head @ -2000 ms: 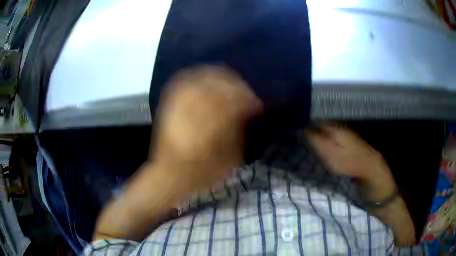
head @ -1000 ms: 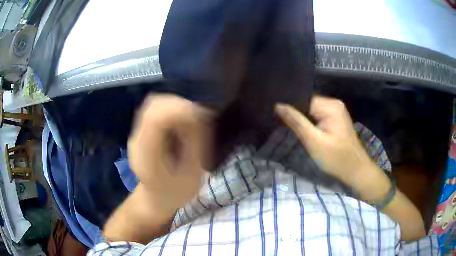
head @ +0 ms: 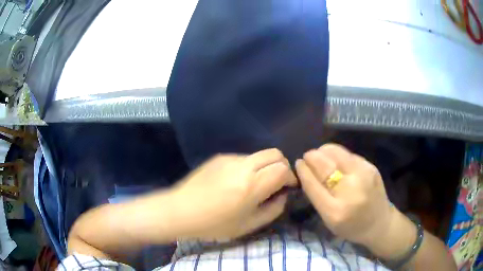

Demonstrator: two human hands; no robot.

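A dark navy panel [head: 249,79] lies over the white table and hangs over its front edge towards my lap. My left hand [head: 238,190] and my right hand [head: 344,190] meet at its lower end, fingertips nearly touching. Both hands pinch the panel's edge between thumb and fingers. A yellow ring shows on a finger of my right hand. What exactly lies between the fingertips is too small and dark to tell.
The white table [head: 392,58] has a grey front edge [head: 397,114] with a printed scale. Scissors [head: 468,18] with yellow and red handle loops lie at the top right. Dark cloth [head: 58,58] hangs at the left. Blue fabric [head: 50,201] is at the lower left.
My left hand has moved right from the panel's left side to its lower end, beside my right hand. The panel hangs flatter and its lower part is less bunched.
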